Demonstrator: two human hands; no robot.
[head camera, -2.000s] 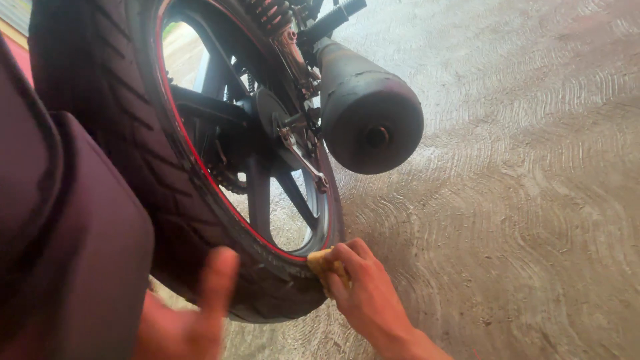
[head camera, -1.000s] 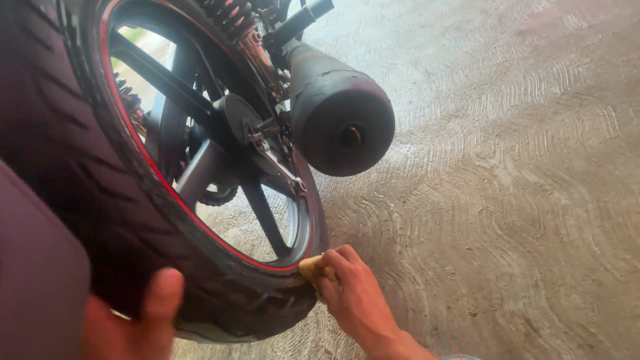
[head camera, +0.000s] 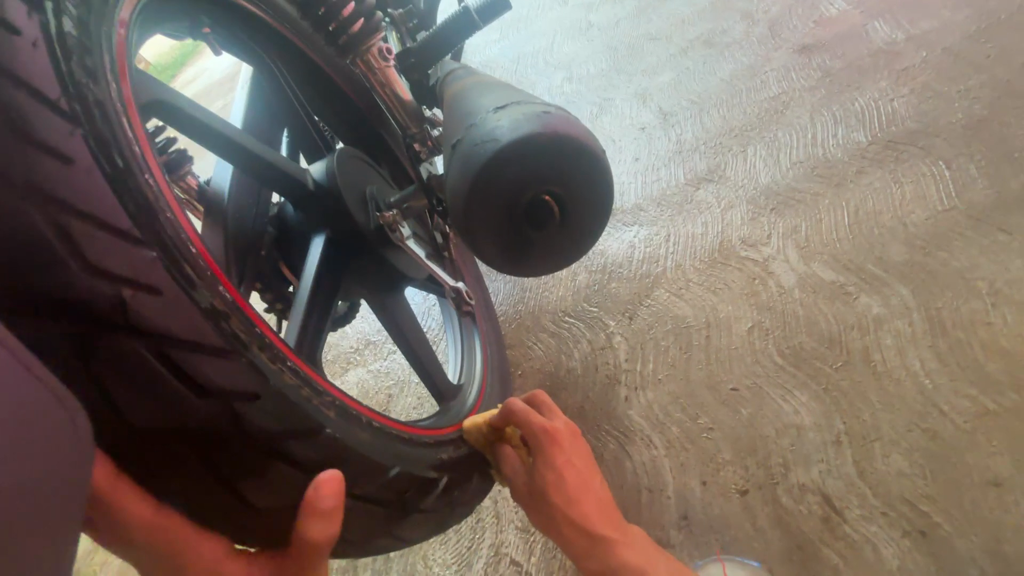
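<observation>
My right hand (head camera: 560, 472) pinches a yellow sponge or cloth (head camera: 490, 436) between thumb and fingers. It presses this against the sidewall of a motorcycle's rear tire (head camera: 264, 416), beside the red stripe on the rim (head camera: 320, 378). My left hand (head camera: 232, 532) is by the tire tread at the lower left, thumb raised and apart; part of it is hidden behind a dark shape, and whether it touches the tread I cannot tell. Dark spokes (head camera: 412, 344) run out from the wheel hub (head camera: 360, 200).
A black exhaust muffler (head camera: 520, 168) juts out right of the wheel, with a shock absorber (head camera: 384, 72) above. Rough, grooved concrete floor (head camera: 768, 320) spreads to the right. The rim of a round container (head camera: 728, 566) shows at the bottom edge. A dark, blurred surface (head camera: 36, 456) fills the lower left.
The left hand's thumb now lies closer to the right hand than two seconds ago. The right hand stays at the rim's lower edge with the yellow piece. The view has shifted somewhat.
</observation>
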